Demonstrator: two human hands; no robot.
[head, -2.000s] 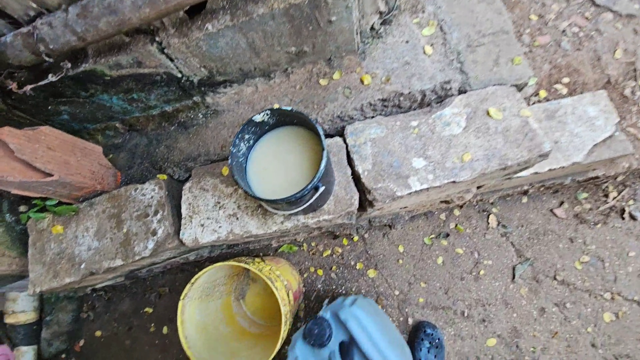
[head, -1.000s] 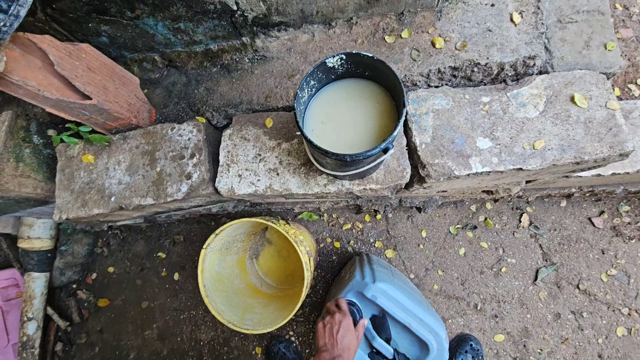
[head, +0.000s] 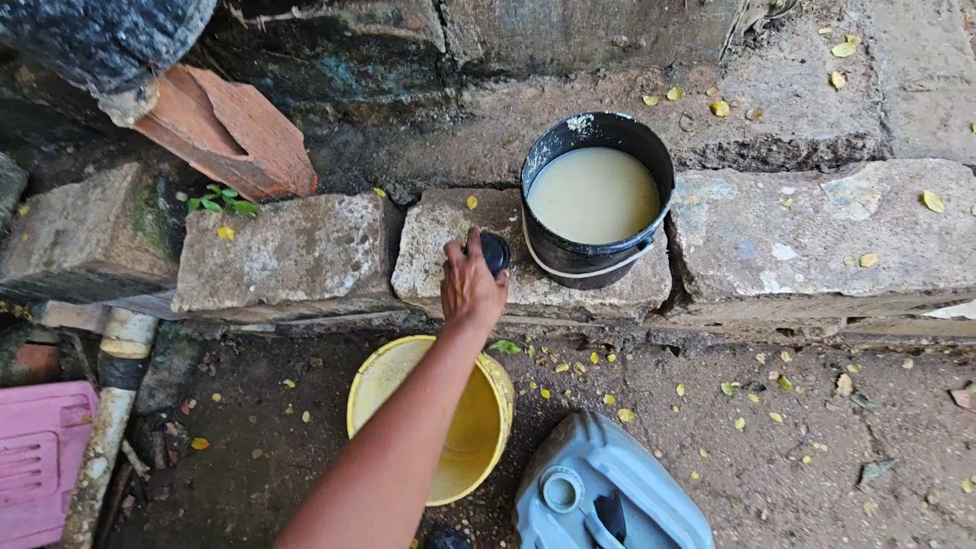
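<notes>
My left hand (head: 473,282) reaches out over the low stone ledge with its fingers on a black screw cap (head: 495,253). Just right of the cap, a black bucket (head: 549,252) stands upright on the ledge, holding a cloudy whitish liquid (head: 595,196); its pale handle hangs down in front. Below, on the ground, a blue-grey plastic jerrycan (head: 648,473) shows its uncapped mouth (head: 562,489). A yellow bucket (head: 496,389), tilted and partly hidden behind my forearm, lies left of the jerrycan. My right hand is out of view.
Stone blocks (head: 808,236) form the ledge, with dark gaps between them. A broken terracotta piece (head: 236,137) leans at upper left below a dark rounded container (head: 99,38). A stained pipe (head: 107,442) and a pink plastic item (head: 38,457) are at lower left. Leaves dot the soil.
The black cap was on the jerrycan earlier, with my left hand at it one second ago. Now the cap is off, and my hand has moved up to the ledge with it.
</notes>
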